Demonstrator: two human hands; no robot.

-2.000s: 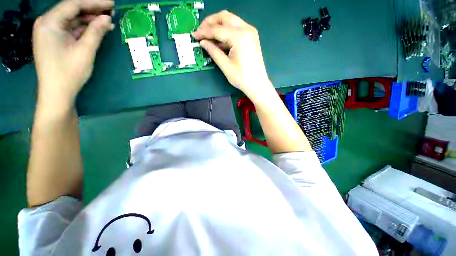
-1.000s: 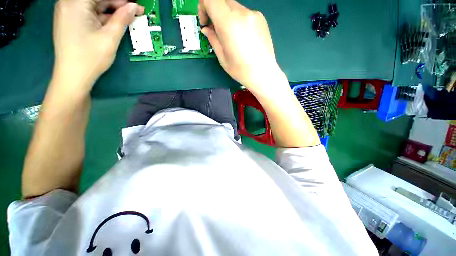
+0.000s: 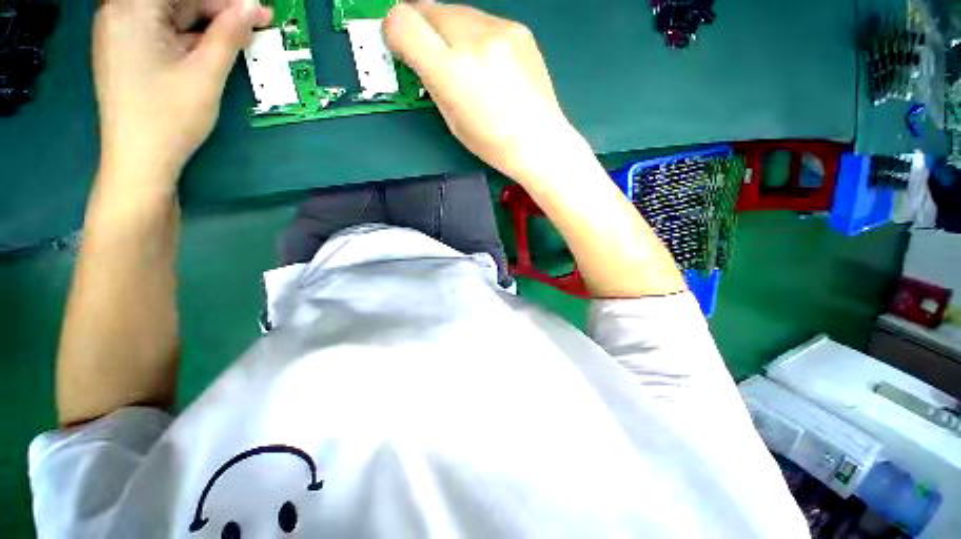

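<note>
A green circuit board panel (image 3: pixel 306 103) lies on the dark green mat, with two boards side by side and a white block on each. Its far end is cut off by the top edge of the picture. My left hand (image 3: pixel 163 90) is at the panel's far left side, thumb and fingers close together near the board; any small part between them is hidden. My right hand (image 3: pixel 474 84) is over the right board, its fingertips at the white block and partly hidden by the hand. Black component piles lie at the far left (image 3: pixel 21 53) and at the right (image 3: pixel 682 19).
Below the bench edge are red stools (image 3: pixel 543 237) and a blue crate (image 3: pixel 704 295) with rows of boards. A smaller blue container (image 3: pixel 859 195) is at the right. Clear plastic wrap (image 3: pixel 933 53) and dark parts lie on the bench's far right. A white case (image 3: pixel 832 374) is at lower right.
The view has shifted, so the panel sits higher than two seconds ago and its round green areas are mostly out of view. My right fingers have closed in over the right board.
</note>
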